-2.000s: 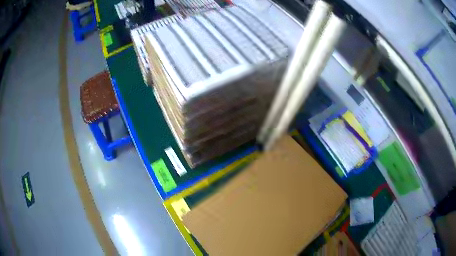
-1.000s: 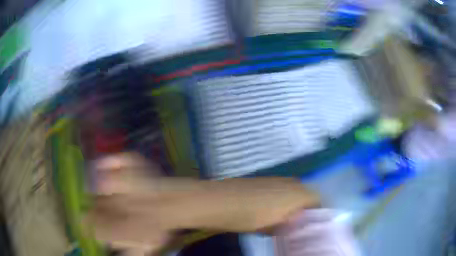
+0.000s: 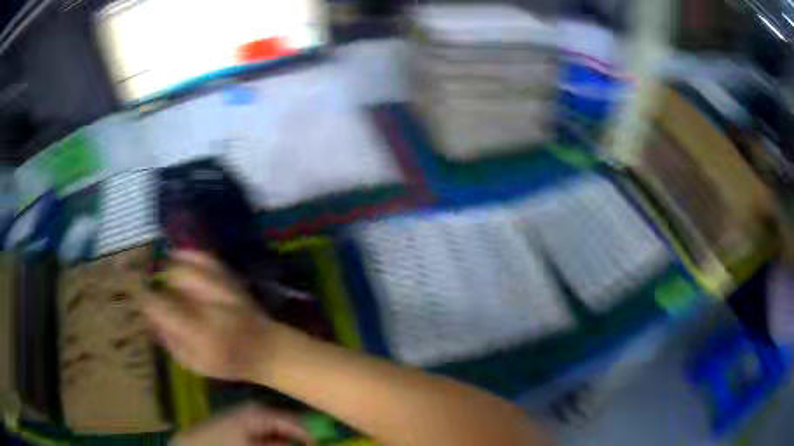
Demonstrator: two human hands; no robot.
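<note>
The black test fixture (image 3: 209, 205) stands at centre left, blurred. My right hand (image 3: 209, 318) is at the fixture's near left side, its forearm coming in from the lower right. Its fingers point up and left; blur hides whether they hold anything. My left hand (image 3: 248, 427) is low at the bottom edge, partly cut off, below my right hand; what it holds is not clear. A brown cardboard sheet (image 3: 113, 348) with small dark loose parts lies to the left of the hands. Two white component trays, one (image 3: 461, 287) beside the other (image 3: 601, 239), lie at right.
A tall tray stack (image 3: 487, 83) stands behind the trays. A large white back tray (image 3: 313, 148) lies behind the fixture. A cardboard stack (image 3: 714, 165) is at far right, near a blue stool (image 3: 736, 375). Yellow, red and blue tape divides the green mat. A pink sleeve shows at the right edge.
The view has swung from the tray stack and cardboard at the bench end to the fixture. The two trays now show more fully, and my left hand shows at the bottom edge.
</note>
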